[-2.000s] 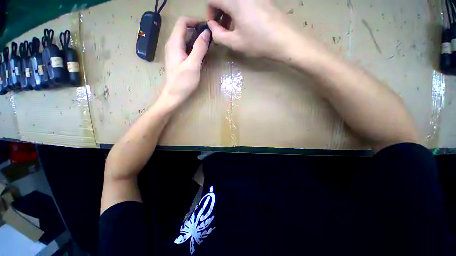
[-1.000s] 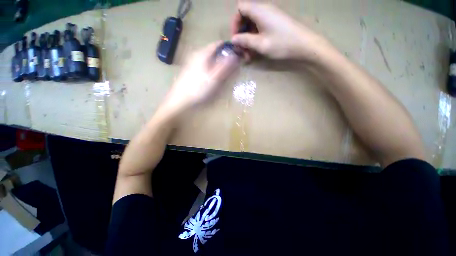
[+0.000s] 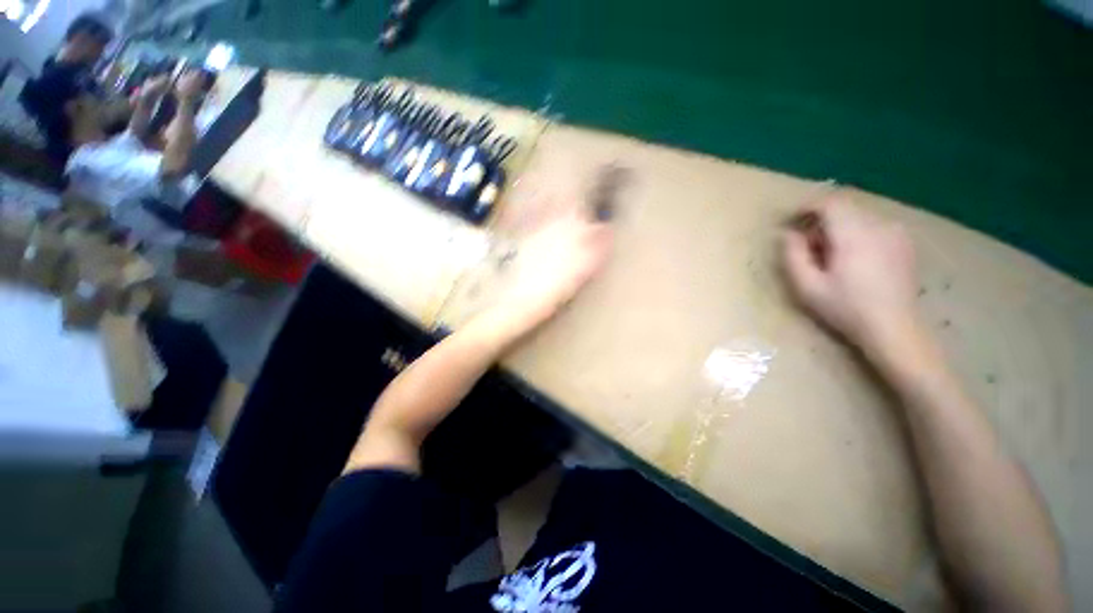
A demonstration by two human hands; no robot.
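My left hand is blurred over the bench, just right of a row of black units with looped cables and pale bands. A small dark blurred unit shows at the hand's upper edge; whether the hand touches it or holds anything is unclear. My right hand is further right, low over the cardboard, with its fingers curled. A dark spot shows between its fingers; whether it is a held thing or shadow cannot be told.
The cardboard-covered bench runs diagonally, with shiny tape on it. Beyond it is a green belt with dark items at its upper edge. Other people sit at the upper left. A red container is below the bench edge.
The view has swung left and tilted. My hands, together around a dark unit before, are now wide apart. My left hand has moved towards the looped row.
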